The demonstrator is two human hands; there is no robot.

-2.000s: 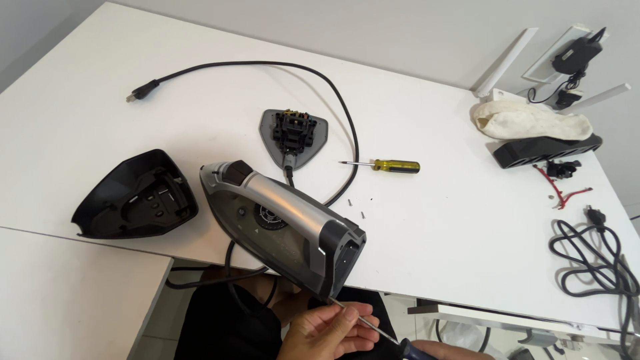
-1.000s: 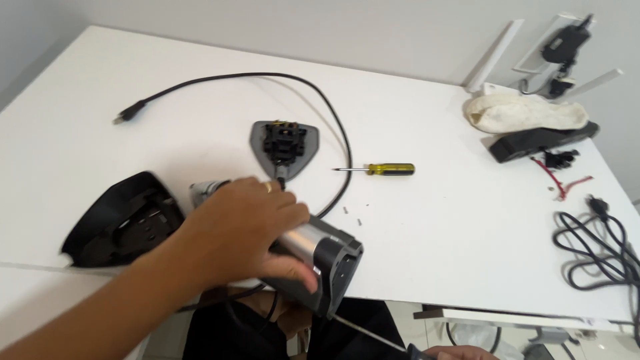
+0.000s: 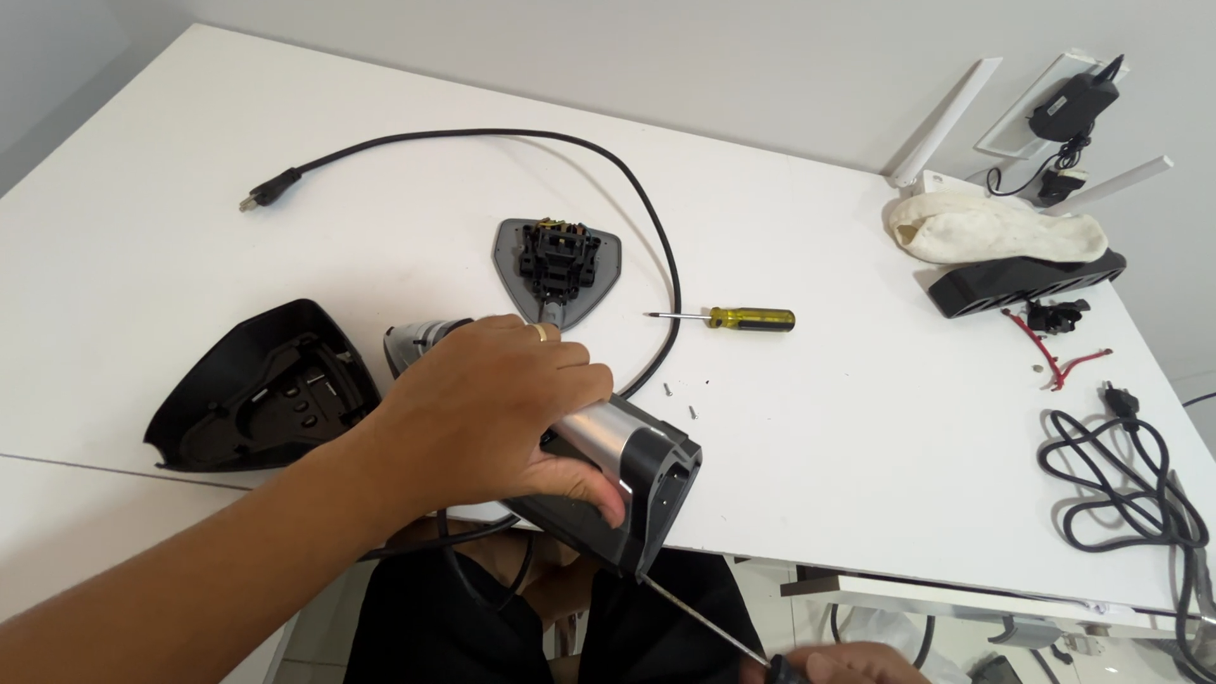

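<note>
My left hand (image 3: 503,408) is wrapped around the silver handle of a clothes iron body (image 3: 655,465), which lies tilted at the table's front edge. At the bottom edge of the view my right hand (image 3: 845,663) grips the dark handle of a long screwdriver (image 3: 708,622); its shaft meets the lower rear corner of the iron. A black plastic shell (image 3: 266,389) lies open side up to the left. Behind the iron sits a grey triangular part with a black mechanism (image 3: 559,266). A yellow-handled screwdriver (image 3: 750,319) and two small screws (image 3: 693,412) lie to its right.
A black cord with a plug (image 3: 275,188) loops across the white table (image 3: 807,456). At the right are a cream cloth item (image 3: 997,228), a black slotted bar (image 3: 1026,280), red wires (image 3: 1054,361) and a coiled black cord (image 3: 1121,484). An open drawer (image 3: 950,608) sits below the front edge.
My left hand has left the screwdriver's shaft near the iron's lower corner and taken hold of the iron's handle. My right hand still holds the screwdriver, its shaft at that corner.
</note>
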